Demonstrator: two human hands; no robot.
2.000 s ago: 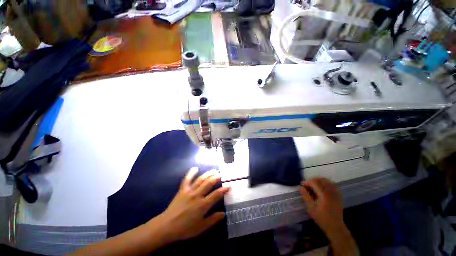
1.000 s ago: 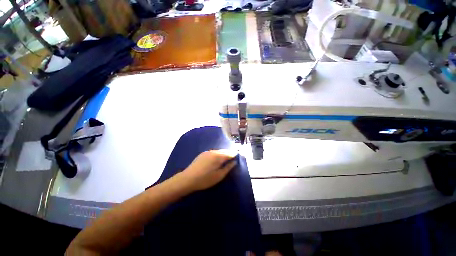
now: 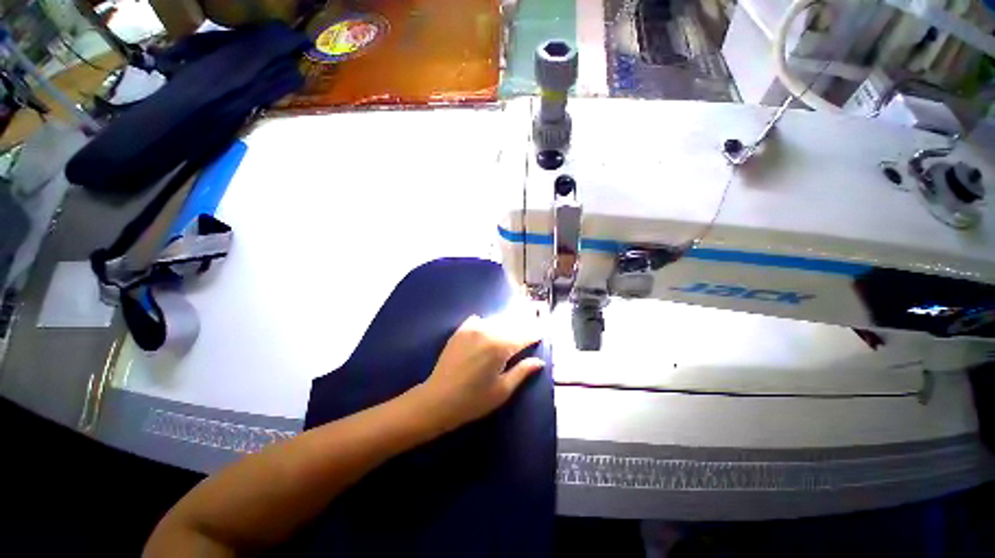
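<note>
A long navy panel with a rounded far end lies on the white table, its right edge running up to the needle area. My left hand is on the panel's right edge just in front of the presser foot, thumb and fingers close together at the edge; the bright lamp spot blurs the fingertips. Whether the hand pinches the cloth or only presses on it is hard to tell. The white sewing machine with a blue stripe stands to the right of my hand. My right hand is out of the picture.
A folded navy stack lies at the back left, with a blue flat item and grey-and-black strips in front of it. Orange and green sheets lie behind the table. A printed ruler runs along the grey front edge.
The small navy panel under the machine arm is gone from view. The long panel's right edge now lies along the needle line. My left hand moved to that edge; my right hand left the picture.
</note>
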